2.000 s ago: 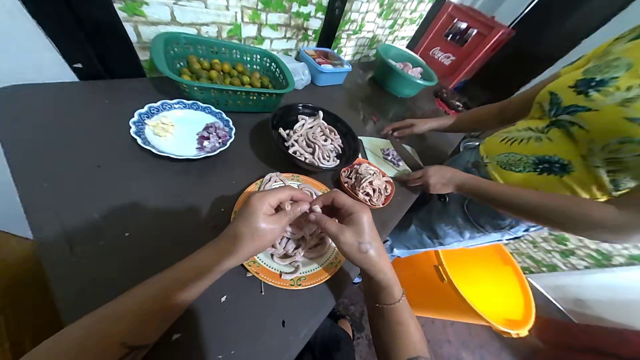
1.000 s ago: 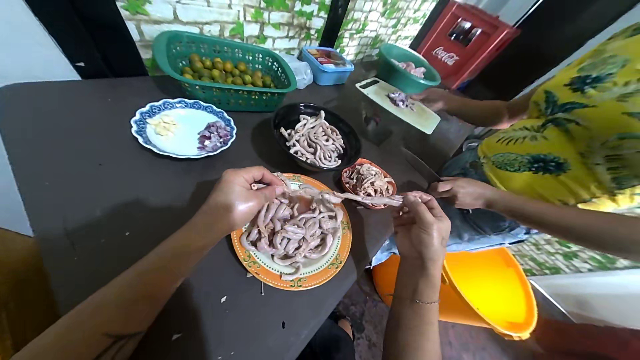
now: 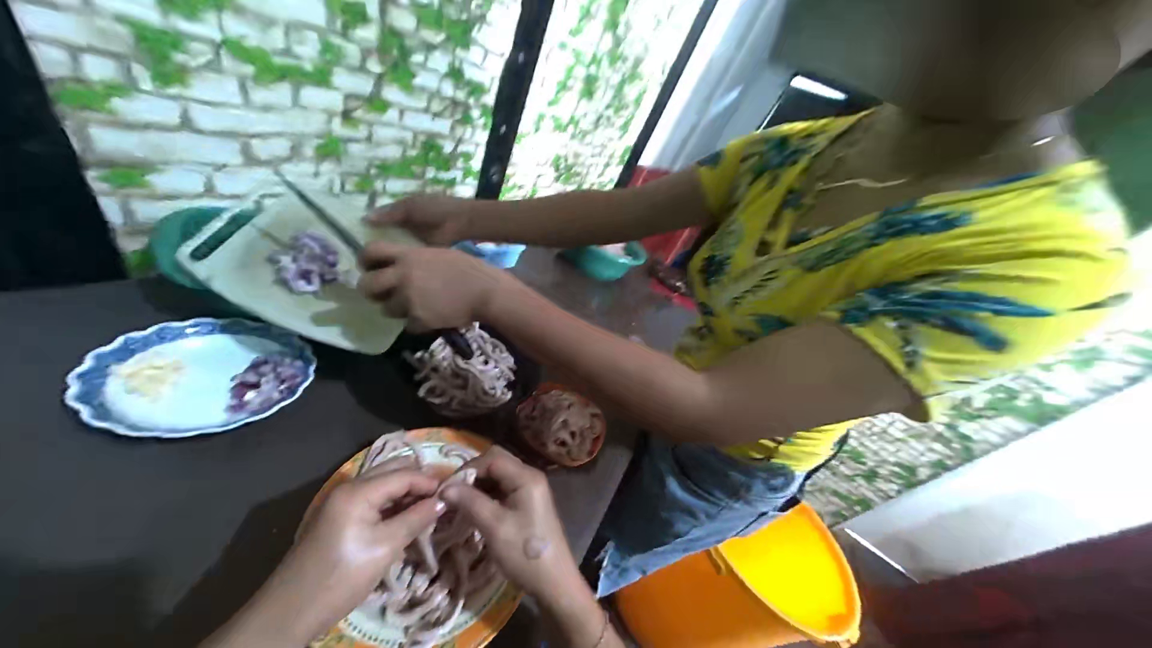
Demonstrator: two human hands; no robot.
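Observation:
Over an orange-rimmed plate (image 3: 500, 621), my left hand (image 3: 364, 531) and my right hand (image 3: 513, 517) meet, both pinching a strand of pale intestine (image 3: 457, 481) between their fingertips. More pale strands (image 3: 418, 594) lie heaped on the plate below. Just behind it, a black bowl holds a pile of strands (image 3: 468, 369), partly hidden by a co-worker's arm. A small orange-red bowl (image 3: 589, 450) with cut pieces sits to the right of that. At the left is a blue-rimmed white plate (image 3: 189, 423) with chopped purple onion (image 3: 267, 382) and minced pale garlic (image 3: 148, 376).
A co-worker in a yellow shirt (image 3: 810, 261) leans across the table, holding a knife (image 3: 319, 211) and a tilted cutting board (image 3: 351, 324) with chopped onion. A green basket (image 3: 175, 243), a teal bowl (image 3: 607, 261) and a blue container (image 3: 495, 255) stand behind. An orange bucket (image 3: 675, 598) is beside the table.
My hands have come together from holding a strand stretched between them. The co-worker has brought the cutting board and knife leftward across the table. The view has tilted up and right.

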